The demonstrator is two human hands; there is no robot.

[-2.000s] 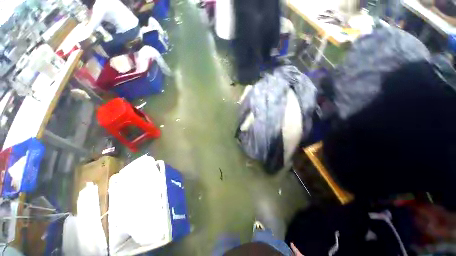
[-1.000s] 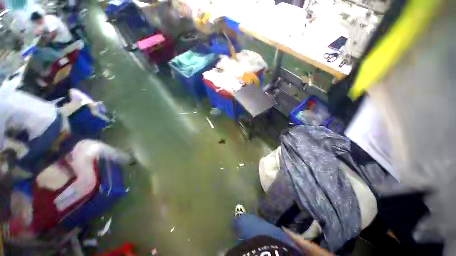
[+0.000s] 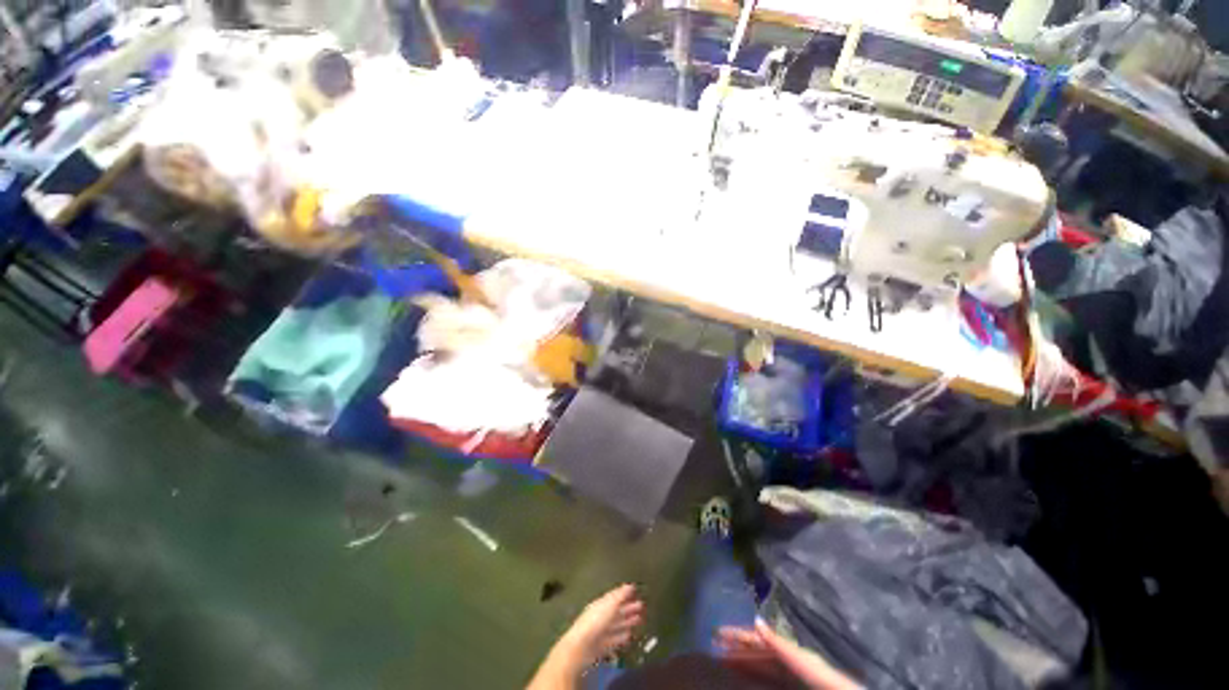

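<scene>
My left hand [image 3: 604, 627] is low in the view, in front of my body, with its fingers apart and nothing in it. My right hand [image 3: 762, 650] is at the bottom edge, partly cut off and blurred; its fingers look spread and empty. Both hands are well below the white sewing table [image 3: 593, 202]. A large off-white sewing machine [image 3: 943, 209] stands on the table's right part. Black-handled scissors [image 3: 830, 293] and small dark snips [image 3: 875, 309] lie by it, near a dark phone [image 3: 820, 236].
A grey stool seat [image 3: 617, 452] is below the table edge. Baskets with white pieces [image 3: 472, 364] and teal fabric [image 3: 310, 353] stand left of it. A small blue basket [image 3: 771, 404] is under the table. Grey garments [image 3: 930, 586] are heaped at lower right. A pink item [image 3: 131, 326] is far left.
The view has swung from the aisle to the sewing table, which is now closer and in front. Both my hands have come into view at the bottom. The stool and baskets now appear nearer.
</scene>
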